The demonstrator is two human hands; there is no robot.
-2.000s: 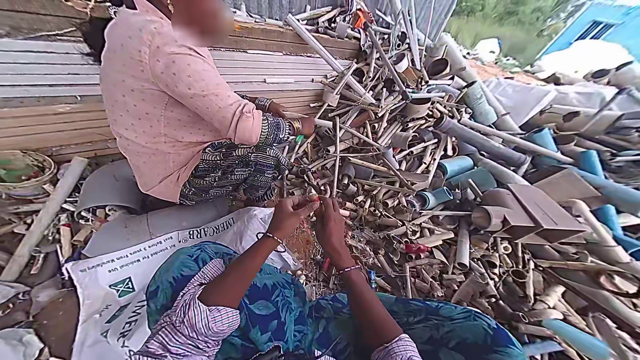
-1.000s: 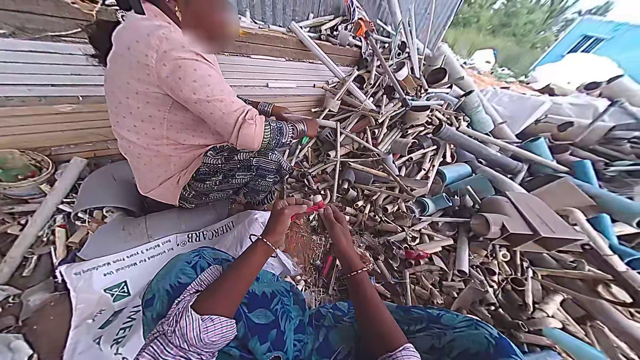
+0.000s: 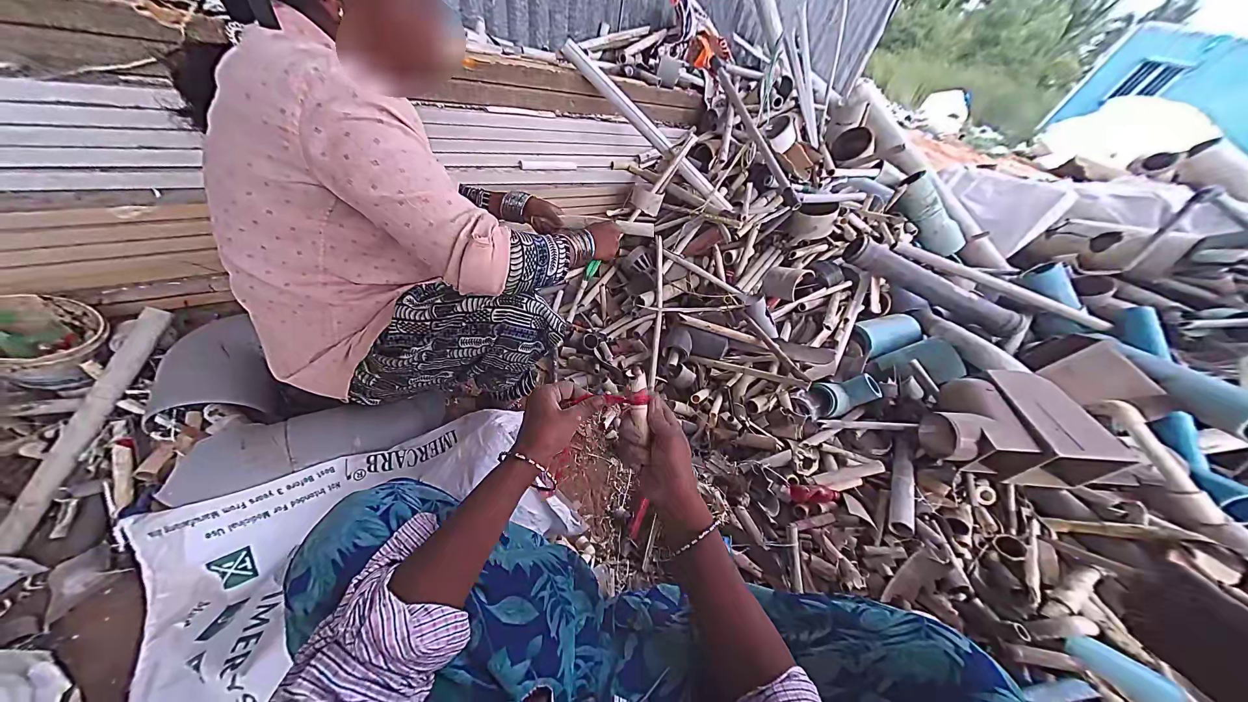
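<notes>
A pale, narrow piece that looks like plastic pipe (image 3: 639, 419) stands nearly upright in my right hand (image 3: 665, 448), whose fingers close around it. Red tape or cloth strip (image 3: 636, 398) circles the piece near its upper end. From there the strip runs left to my left hand (image 3: 554, 421), where finger and thumb pinch it. A red length (image 3: 639, 519) hangs below my right hand; whether it belongs to the same strip I cannot tell.
A co-worker (image 3: 361, 195) sits ahead on the left, hands at a pale pipe. Scrap pipes (image 3: 760, 361) heap up ahead and right, with blue pipe pieces (image 3: 882, 333) among them. A printed white sack (image 3: 234, 546) lies beside my lap. Stacked boards (image 3: 97, 146) stand behind, a basket (image 3: 58, 366) far left.
The pale piece, held crosswise between my hands a second ago, now stands nearly upright. My right hand is lower around it, and the red strip stretches to my left hand.
</notes>
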